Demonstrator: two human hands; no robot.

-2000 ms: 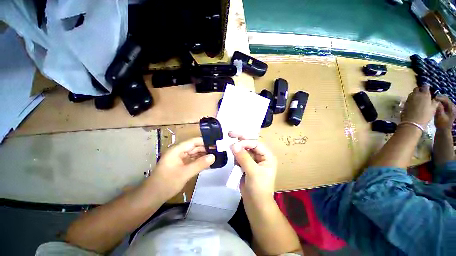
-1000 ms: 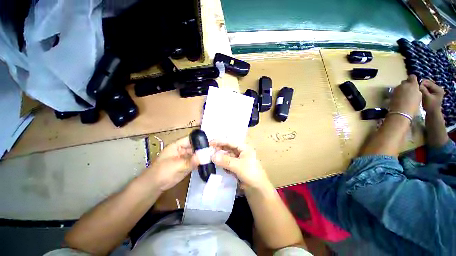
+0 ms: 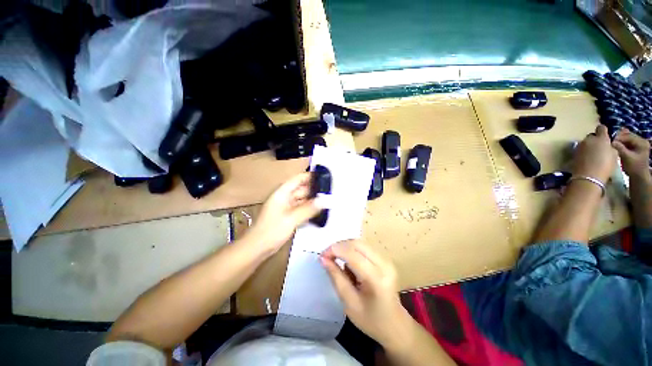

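My left hand [image 3: 289, 207] holds a black plastic housing [image 3: 322, 187] upright over the upper part of the white label sheet [image 3: 346, 193]. A pale sticker shows across the middle of the housing, partly behind my fingers. My right hand [image 3: 361, 275] is lower, over the right edge of the sheet, apart from the housing. Its thumb and index fingertip are close together at the sheet; whether they pinch something small cannot be told.
Labelled housings [image 3: 417, 169] lie right of the sheet. A dark parts box [image 3: 306, 64] stands upper left, with loose housings and crumpled white wrap [image 3: 129, 93] in front. At right, a neighbouring person's hands [image 3: 597, 159] work near a dense array of dark pieces [image 3: 623, 106]. A green surface [image 3: 457, 36] lies behind.
My left hand has moved the housing up and right, away from my right hand. My right hand has let go of the housing and moved down. The camera view has shifted slightly.
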